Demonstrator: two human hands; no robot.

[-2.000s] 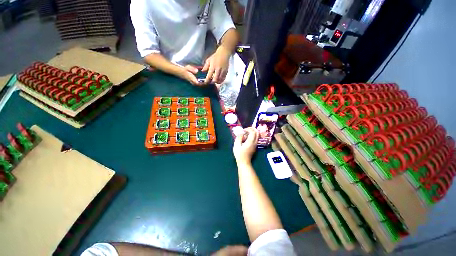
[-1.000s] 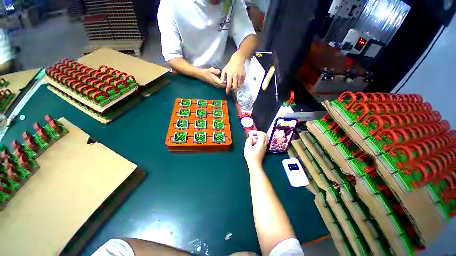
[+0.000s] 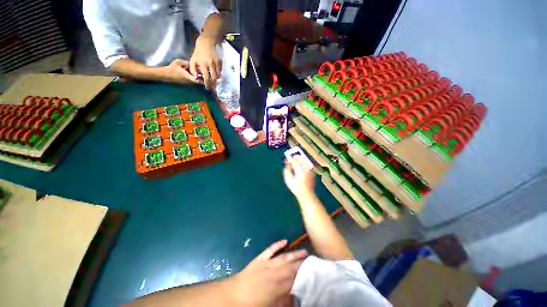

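My right hand [image 3: 298, 178] is stretched out beside the propped phone, its fingers on the near end of a small white rounded device [image 3: 299, 158] with a dark display; the fingertips are partly hidden. My left hand [image 3: 273, 277] lies across my right upper arm at the sleeve, fingers somewhat apart, with nothing visible in it. The phone [image 3: 277, 127] stands upright with a colourful picture on its screen. The orange-red fixture [image 3: 180, 163] at the left centre holds a grid of green circuit boards [image 3: 175, 123].
Stacked cardboard layers with boards [image 3: 360, 135] and red wire loops [image 3: 408, 90] stand at right. More board layers [image 3: 36, 129] and a cardboard sheet [image 3: 45, 240] lie at left. Two white discs [image 3: 237, 121] sit near the machine frame. Another person's hands [image 3: 204, 63] are opposite.
My right hand has moved from beside the white discs to the white device, which is now turned. My left hand has come into view onto my right arm. The view has shifted right.
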